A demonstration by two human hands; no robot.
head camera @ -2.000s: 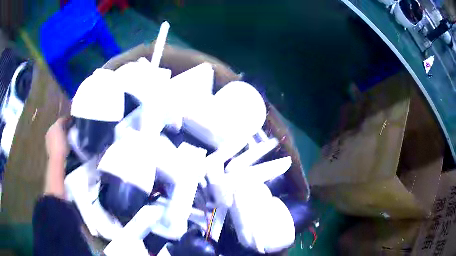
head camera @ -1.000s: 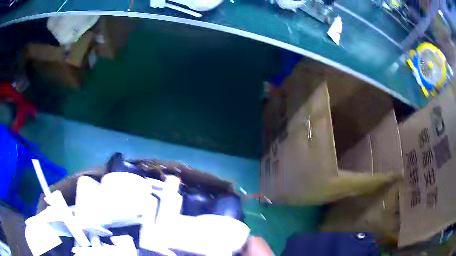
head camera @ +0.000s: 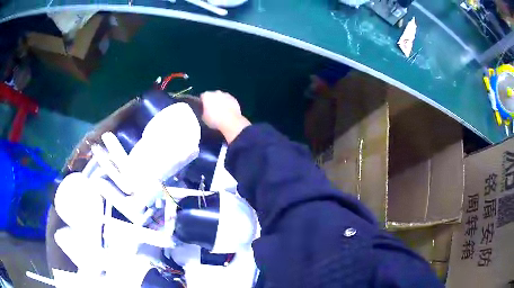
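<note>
A large round-bulging brown carton (head camera: pixel 55 239) stands at the lower left, heaped with white dome camera housings (head camera: pixel 169 138) and white arms. Several glossy black ball sections (head camera: pixel 197 226) show among them. Thin red and yellow wires (head camera: pixel 173 79) stick up at the far rim. My right hand (head camera: pixel 222 114) is at the carton's far rim, its fingers curled over the edge. My dark sleeve crosses the carton's right side and hides that part. My left hand is out of the picture.
Open brown carton (head camera: pixel 425 185) at right, with a printed carton (head camera: pixel 484 225) beside it. Blue stool (head camera: pixel 25 188) and red object (head camera: pixel 21 109) at left. Green bench (head camera: pixel 315 39) curves across the top, with a yellow-blue roll (head camera: pixel 503 93). Small open carton (head camera: pixel 67 50) underneath.
The full carton has turned anticlockwise; its protruding white stick went from the far side to the near left. My left hand left the picture. My right hand moved from the near right to the far rim.
</note>
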